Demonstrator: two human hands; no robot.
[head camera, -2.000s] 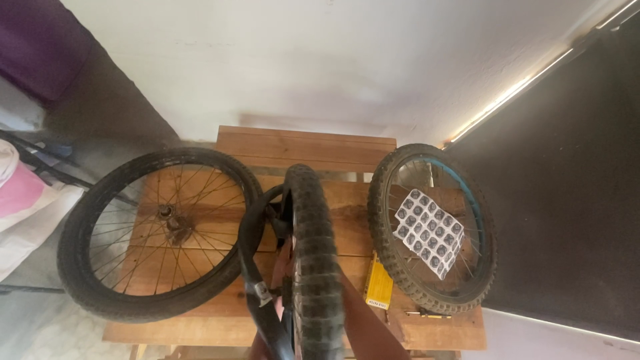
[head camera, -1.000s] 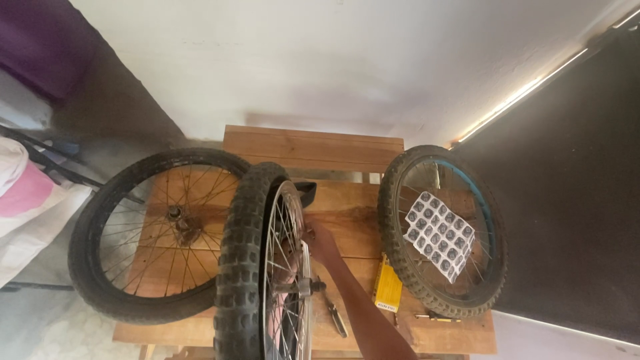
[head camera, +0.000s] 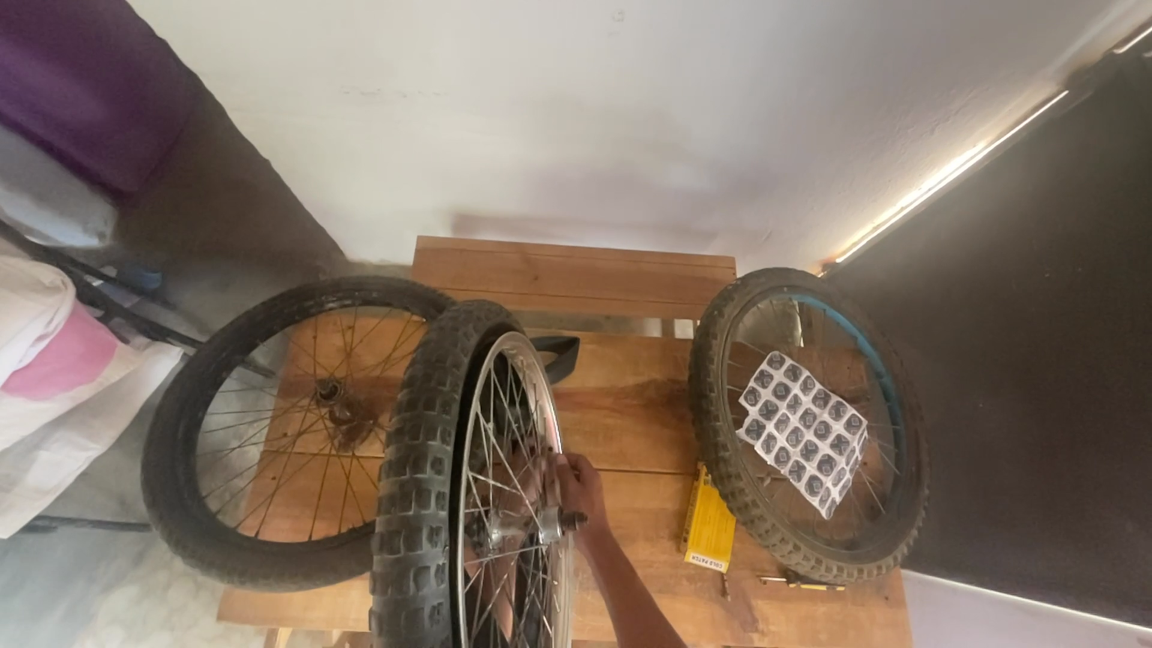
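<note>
A bicycle wheel with a knobby black tire (head camera: 418, 486) and silver rim stands upright near me at the centre. My right hand (head camera: 579, 490) grips its rim on the right side, above the hub axle. Skin shows dimly through the spokes, perhaps my left hand (head camera: 516, 477) or forearm; its fingers are hidden. Part of the tire bead sits apart from the rim. Beyond the wheel a black rubber loop, probably the inner tube (head camera: 560, 357), rests on the wooden table (head camera: 630, 432).
A second spoked wheel (head camera: 171, 459) lies at left, overhanging the table. At right another wheel (head camera: 720, 423) carries a sheet of round patches (head camera: 804, 423). Beside it are a yellow box (head camera: 709, 526) and small slim items (head camera: 814, 585). A wooden bench (head camera: 576, 274) stands by the wall.
The central wheel has turned from nearly edge-on to show its spokes and hub, and has moved left. My right hand has come up onto the rim. The black loop at its left is out of sight there.
</note>
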